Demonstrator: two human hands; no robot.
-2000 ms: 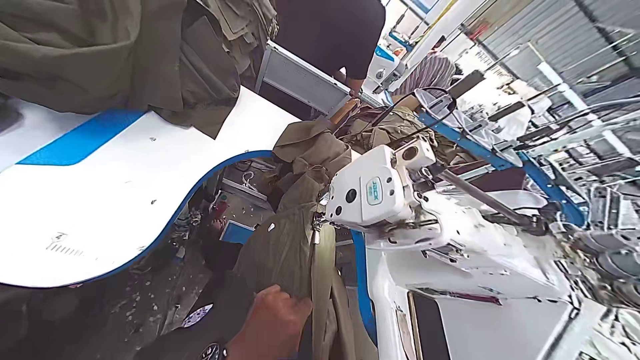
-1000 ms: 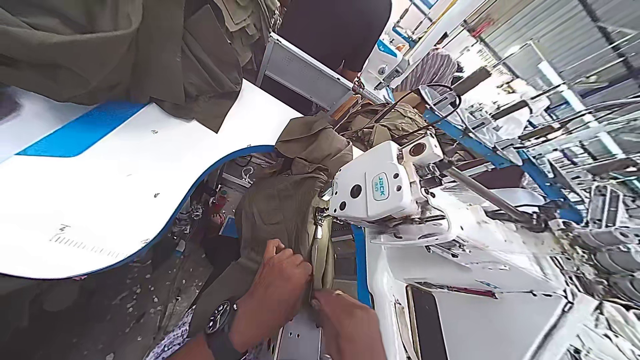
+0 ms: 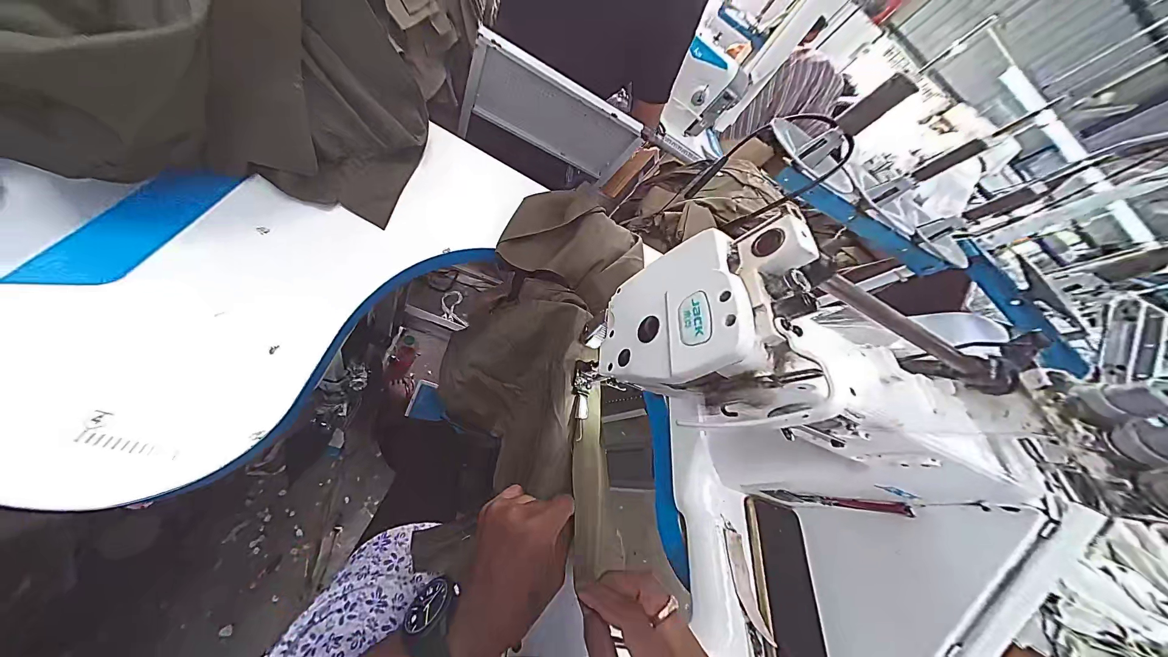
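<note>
Olive-brown cloth (image 3: 520, 365) hangs down in front of a white Jack sewing machine head (image 3: 680, 315), with a seam strip (image 3: 589, 493) running from under the needle area toward me. My left hand (image 3: 522, 552), with a dark watch at the wrist, is closed on the cloth just left of the strip. Lower and to the right, my right hand (image 3: 639, 607), wearing a ring, pinches the near end of the strip between thumb and fingers. The needle and presser foot (image 3: 582, 388) are small and partly hidden.
A white table with a blue edge (image 3: 210, 365) curves at the left, bearing a pile of olive cloth (image 3: 347, 100). Red-handled tweezers or a similar tool (image 3: 849, 502) lie on the machine bed. A person in dark clothing (image 3: 593, 46) is beyond a grey metal panel (image 3: 552, 100).
My right hand, absent from the oldest frame, came in beside the left at the strip and now sits lower along it. My left hand remains on the cloth.
</note>
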